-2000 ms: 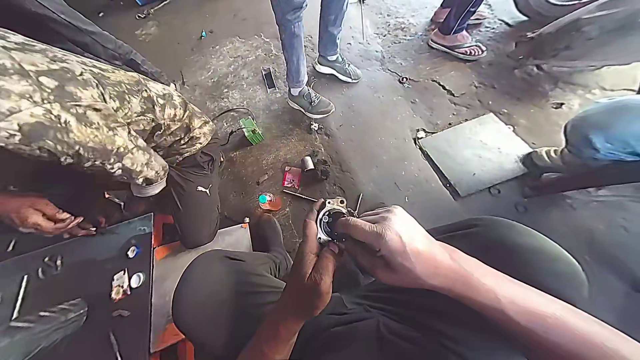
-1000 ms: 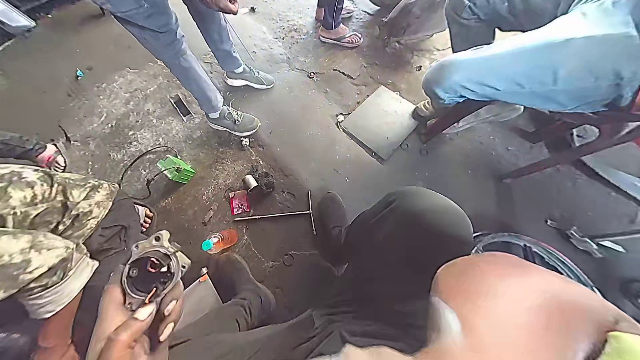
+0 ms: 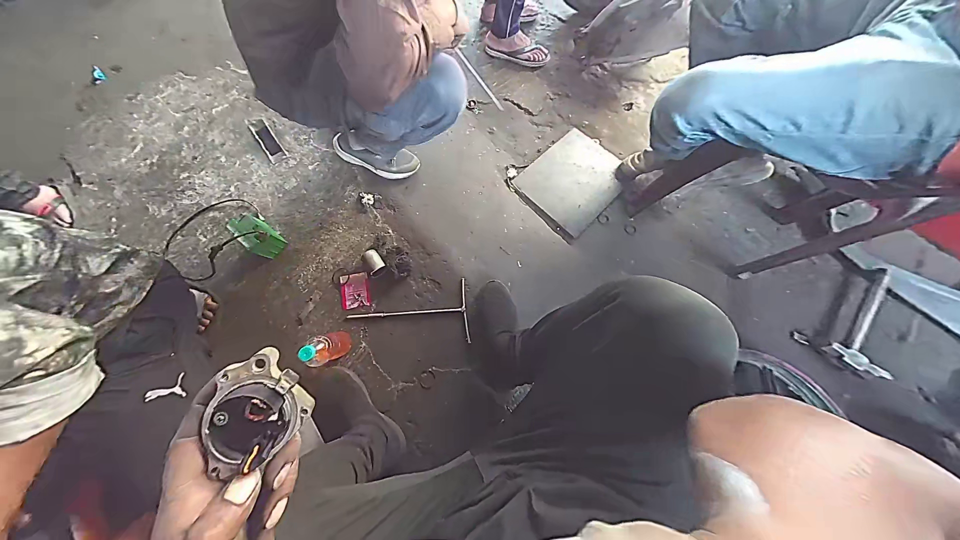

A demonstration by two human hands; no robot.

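Observation:
A round metal housing with bolt lugs (image 3: 259, 420) is held in my left hand (image 3: 217, 480) at the lower left. Its open face, turned up, shows a dark inside with a screw head, a reddish-brown part and a short yellow piece near my thumb. My right forearm (image 3: 817, 465) reaches across the lower right, over my lap. Of the right hand only a blurred bit shows at the bottom edge, so its fingers and whatever they touch are hidden. Beyond the housing, on the floor, lies a bottle of orange-red liquid with a green cap (image 3: 324, 349).
A T-handle wrench (image 3: 409, 312), a pink packet (image 3: 355, 291), a metal cylinder (image 3: 373, 261) and a green object with a black cable (image 3: 257, 235) lie on the floor. Farther off is a square plate (image 3: 568, 184). People are at the left, ahead and seated at the right.
My left hand, with the housing in it, has moved left, away from my right hand, which was at the housing two seconds ago. The person ahead, standing before, now crouches. The view has shifted right.

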